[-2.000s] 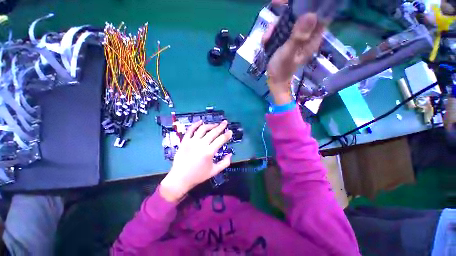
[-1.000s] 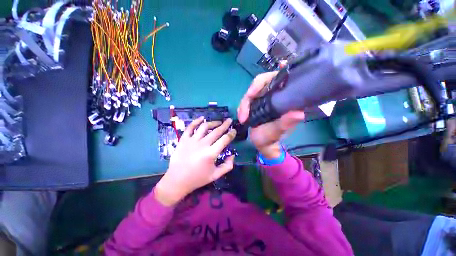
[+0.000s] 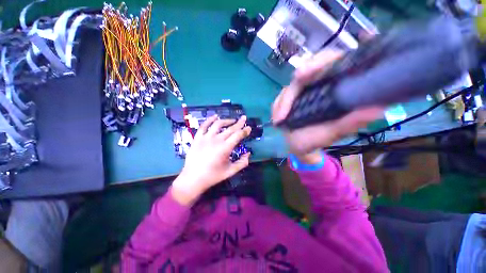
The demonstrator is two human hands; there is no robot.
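Note:
The black main unit point(image 3: 213, 112) lies on the green tabletop near its front edge, with a white and red part at its left and a round black end at its right. My left hand point(image 3: 213, 149) rests spread over the unit, fingertips on it, covering its middle. My right hand point(image 3: 320, 112) is wrapped around the black ribbed grip of the grey electric screwdriver point(image 3: 399, 69), which is blurred. The driver lies nearly level, its thin tip pointing left at the unit's round end. Whether the tip touches the unit I cannot tell.
Orange-yellow wire leads point(image 3: 130, 58) fan out left of the unit. Ribbon cables point(image 3: 58, 42) lie on a black mat point(image 3: 72, 128) at far left. Round black parts point(image 3: 232, 40) sit beyond the unit, beside a pale screw feeder point(image 3: 272, 40). Cardboard point(image 3: 399, 170) is below right.
From two seconds ago, my right hand came down from the feeder with the screwdriver towards the unit. Since one second ago it has shifted a little right. My left hand stays on the unit.

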